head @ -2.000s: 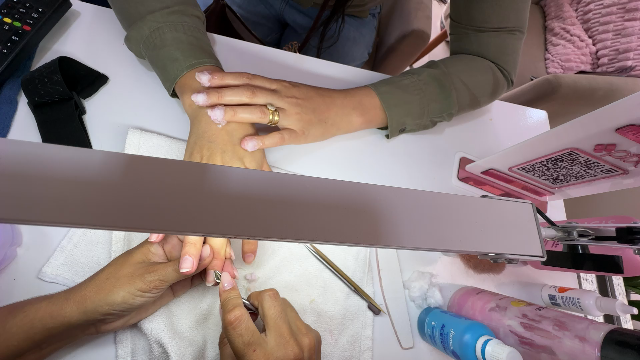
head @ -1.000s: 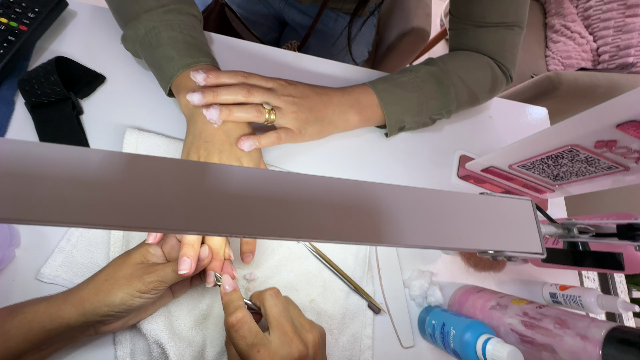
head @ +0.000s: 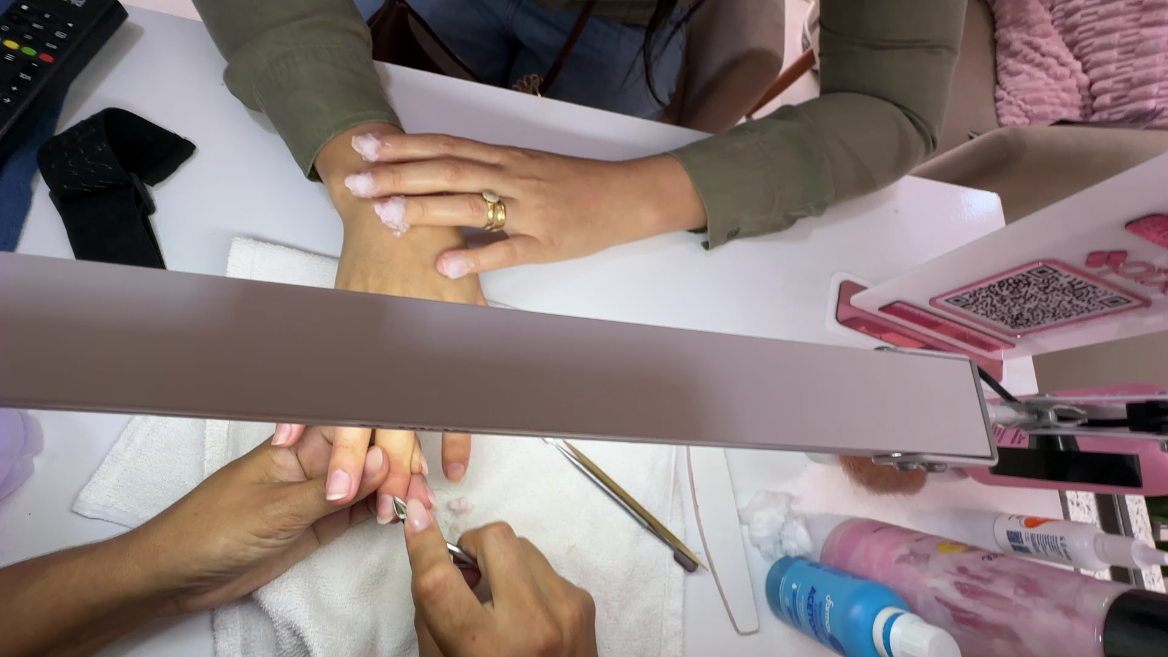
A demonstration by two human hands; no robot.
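Note:
My left hand (head: 265, 511) holds the fingers (head: 347, 461) of a client's hand over a white towel (head: 319, 593). My right hand (head: 506, 584) grips metal cuticle nippers (head: 459, 554), whose tip touches one fingertip beside the nail. A lamp bar hides the middle of the client's hand. The client's other hand (head: 547, 201), with gold rings and cotton-like tufts on its fingertips, rests across that wrist. Right of my right hand, a metal cuticle tool (head: 630, 502) lies on the towel.
The lamp bar (head: 493, 365) crosses the view above the hands. At the right are a nail file (head: 721, 538), cotton (head: 776, 525), a blue acetone bottle (head: 849, 607), a pink bottle (head: 976, 584) and a sign (head: 1031, 292). A black strap (head: 100, 192) and a remote (head: 46, 55) lie upper left.
My right hand and the nippers have shifted slightly and stay at the client's fingertip. My left hand keeps its hold.

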